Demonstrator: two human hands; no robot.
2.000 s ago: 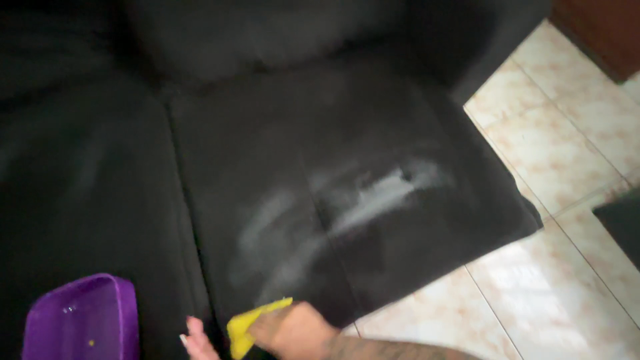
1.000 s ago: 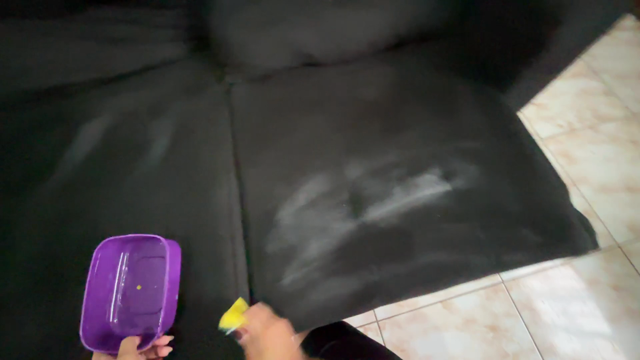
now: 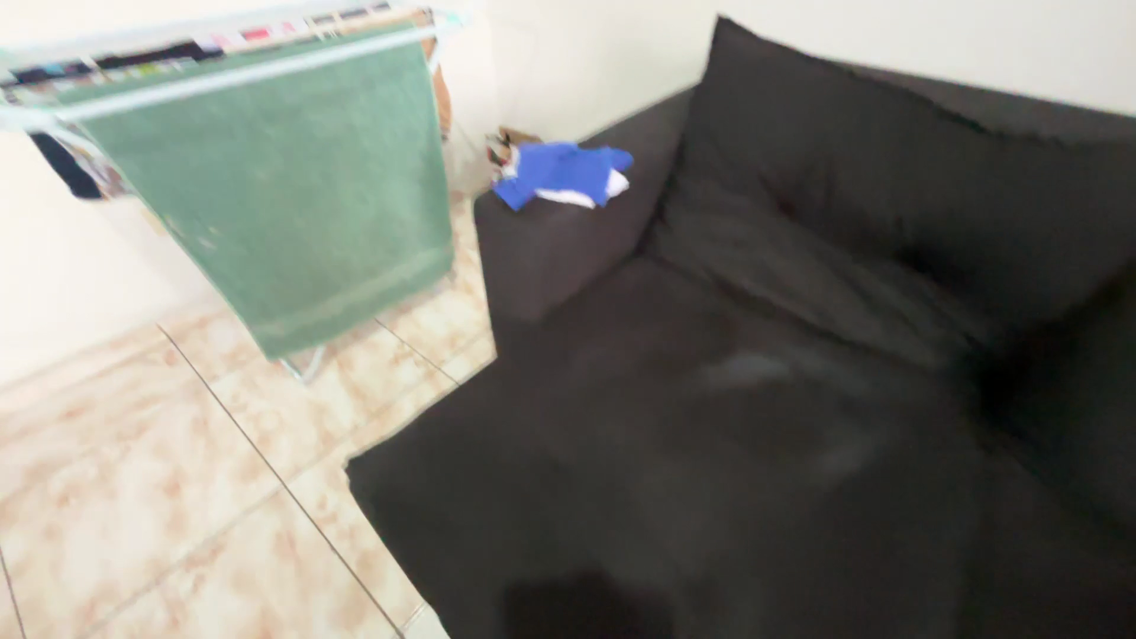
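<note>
Neither my left hand nor my right hand shows in the head view now, and the purple plastic container and the yellow cloth or sponge are out of sight too. A black fabric sofa (image 3: 621, 426) fills the middle and right. Faint pale smears (image 3: 750, 368) mark its seat. A dark back cushion (image 3: 887, 177) leans at the upper right. On the sofa's armrest (image 3: 568, 257) lies a blue and white cloth (image 3: 568, 173), beside small items too blurred to name.
At the left stands a white drying rack (image 3: 240, 75) with a green towel (image 3: 284, 195) and other laundry hung over it. Light marbled floor tiles (image 3: 222, 497) run along the sofa's left side. A pale wall (image 3: 586, 53) rises behind.
The view has swung far to the left. My hands, the purple container and the yellow piece, all in view a second ago, are out of frame.
</note>
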